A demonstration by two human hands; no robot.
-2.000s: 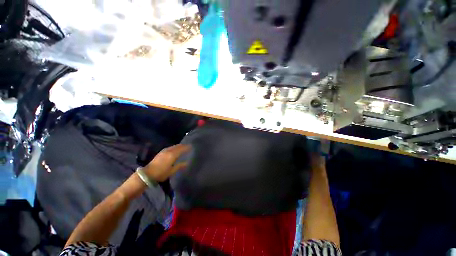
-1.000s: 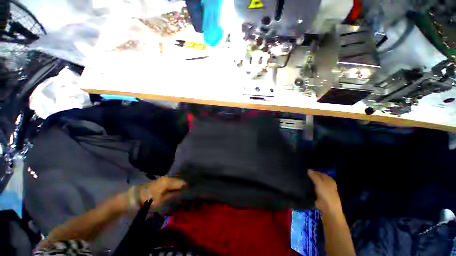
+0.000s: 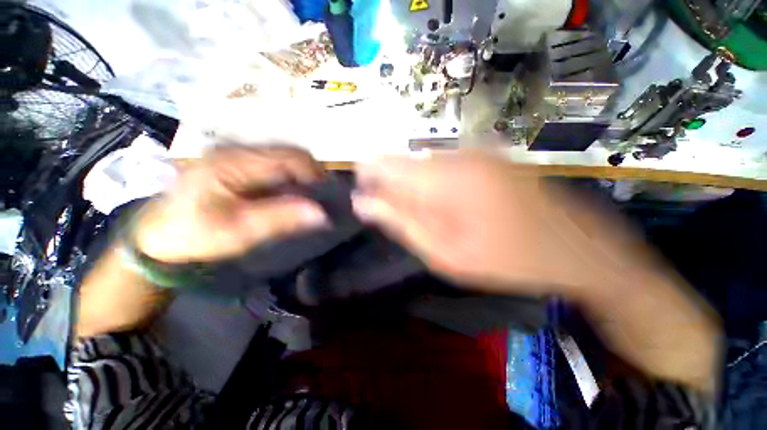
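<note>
My left hand (image 3: pixel 231 206), blurred, is raised before the table edge, its fingers closed on dark grey cloth. My right hand (image 3: pixel 454 218), also blurred, comes in from the right, its fingertips at the same cloth. The dark garment (image 3: pixel 336 252) hangs bunched between and below both hands, over my lap. The fingers hide part of it. The button-sewing machine head (image 3: pixel 450 25) stands behind, with a yellow warning triangle, and its small metal parts show under it. No cloth lies under the machine head.
The white table's wooden edge (image 3: pixel 656 175) crosses behind my hands. A yellow-and-black tool (image 3: pixel 336 86), a thin dark sliver and heaped gold buttons (image 3: pixel 298 57) lie on it. A blue strip (image 3: pixel 366 34) hangs near the needle area. A black fan (image 3: pixel 50 67) and crumpled plastic are at left.
Both hands have risen from the lap to near the table edge and come close together. The garment, spread between them before, is now bunched. The view has shifted slightly.
</note>
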